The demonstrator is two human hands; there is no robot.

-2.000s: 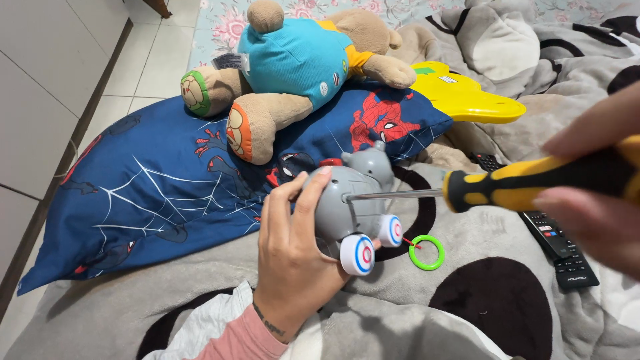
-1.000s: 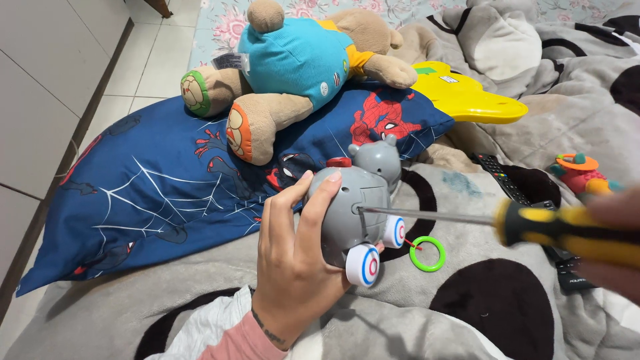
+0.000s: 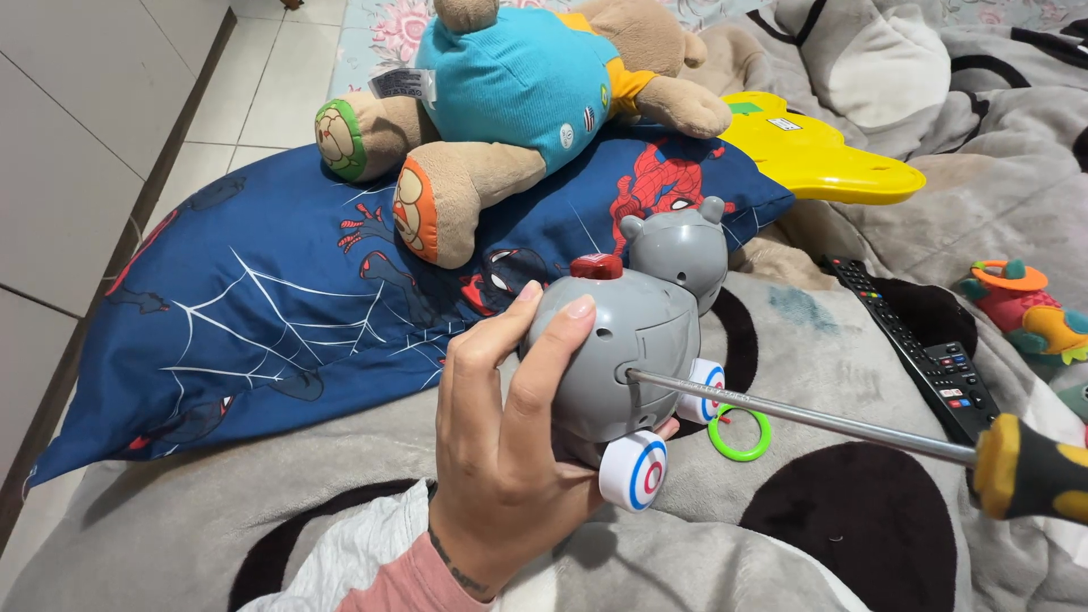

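Observation:
My left hand (image 3: pixel 514 425) grips a grey plastic wheeled toy animal (image 3: pixel 595 348), its underside turned toward me. The toy has a round eared head, white wheels with blue and red rings, and a red part on top. A screwdriver (image 3: pixel 807 416) with a yellow and black handle reaches in from the right, its tip at a screw hole beside the toy's battery cover (image 3: pixel 667 348). My right hand is out of frame. A green ring (image 3: pixel 739 433) lies by the wheels, joined by a red cord.
Behind the toy lies a blue Spider-Man pillow (image 3: pixel 280 297) with a plush bear (image 3: pixel 518 76) on it. A yellow plastic object (image 3: pixel 816 161) rests beyond. To the right are remote controls (image 3: pixel 909 340) and a colourful soft toy (image 3: pixel 1028 310), all on a grey patterned blanket (image 3: pixel 816 357).
The screwdriver handle has moved right and down, and my right hand has left the view. The toy has turned somewhat in my left hand and sits farther right.

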